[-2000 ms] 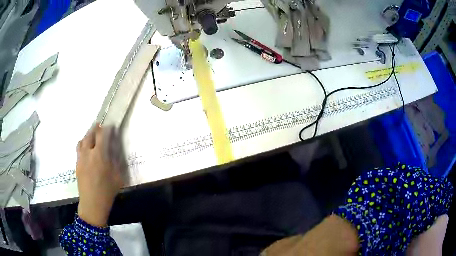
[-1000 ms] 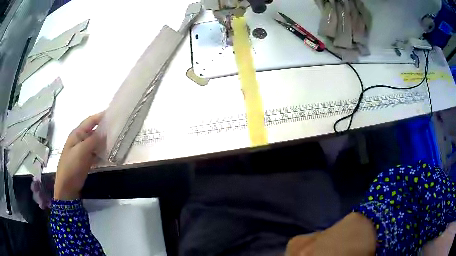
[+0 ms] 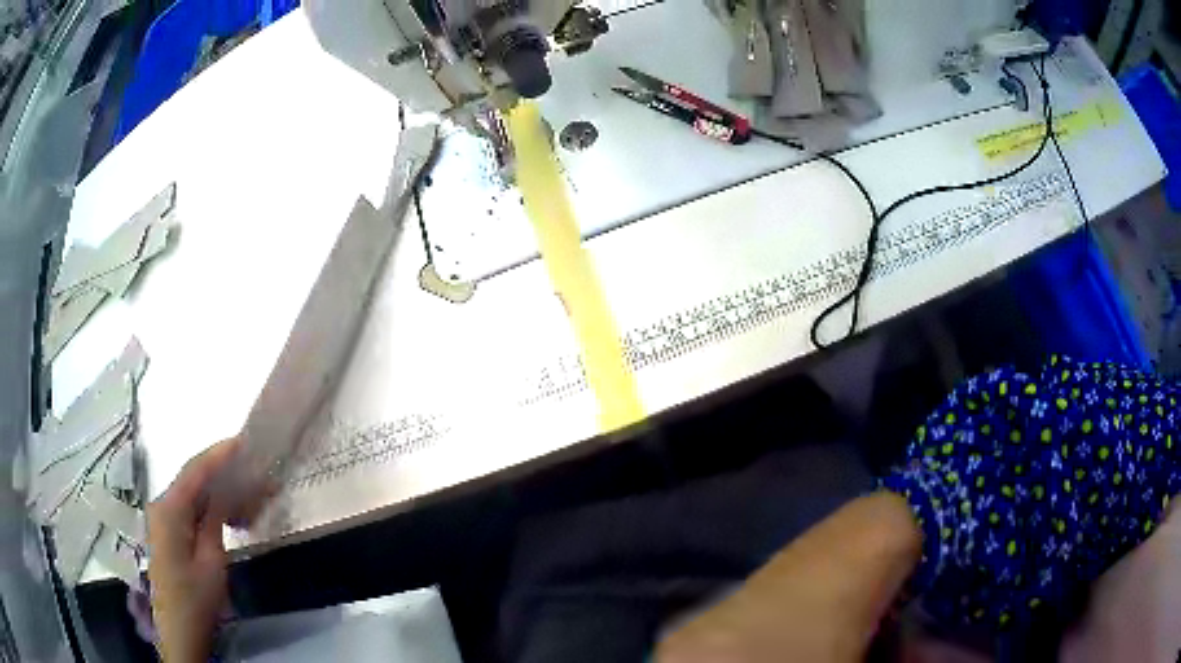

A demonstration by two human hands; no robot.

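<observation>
My left hand (image 3: 192,550) is at the front left edge of the table, its fingers closed on the near end of a taupe fabric strip (image 3: 311,337). The strip runs up and to the right towards the needle area of the sewing machine (image 3: 376,39), over another pale strip end. No zipper teeth are clearly visible on it now. My right forearm (image 3: 803,583) is at the lower right. The right hand is low at the bottom edge, cut off and blurred, so its fingers cannot be made out.
Yellow tape (image 3: 583,304) runs from the needle to the table edge. Red and black thread snips (image 3: 686,106) lie right of it, with a black cord (image 3: 876,220). A taupe bundle (image 3: 800,65) hangs together at the back. Cut pieces (image 3: 97,453) lie left. Blue bin (image 3: 1088,304) at right.
Compared with one second ago, the strip's zipper-toothed side no longer shows clearly, and my left hand sits lower in view. The whole view has shifted. My left hand still holds the strip.
</observation>
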